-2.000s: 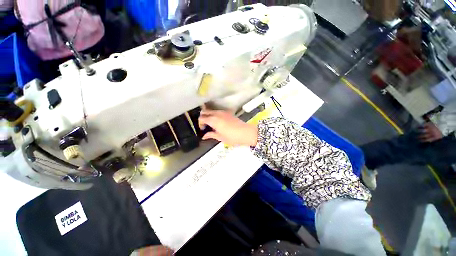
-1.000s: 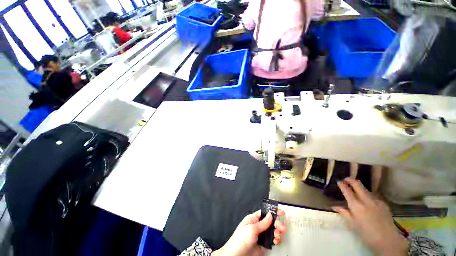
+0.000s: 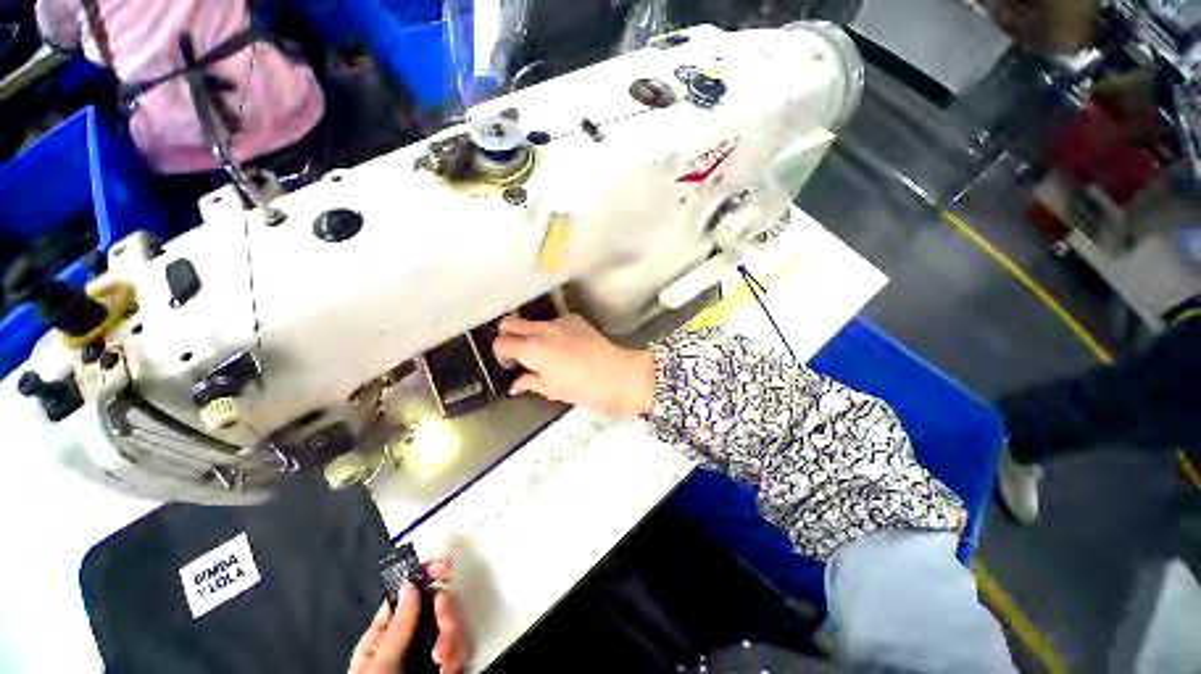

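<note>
A black cloth panel with a white logo patch lies at the lower left, left of the needle area. My left hand is at the bottom edge, partly cut off, and holds a small black label strip beside the panel. My right hand reaches under the machine arm, its fingertips on the black label stacks between beige dividers. Whether its fingers grip a label cannot be told.
The white sewing machine spans the upper picture, with a bright lamp spot near the needle. A blue bin stands below the table's right side. A person in pink is behind the machine; another person's leg is at right.
The view turned down toward the panel and back right again. My left hand has come into clear view with a label strip since the oldest frame. My right hand is still at the stacks.
</note>
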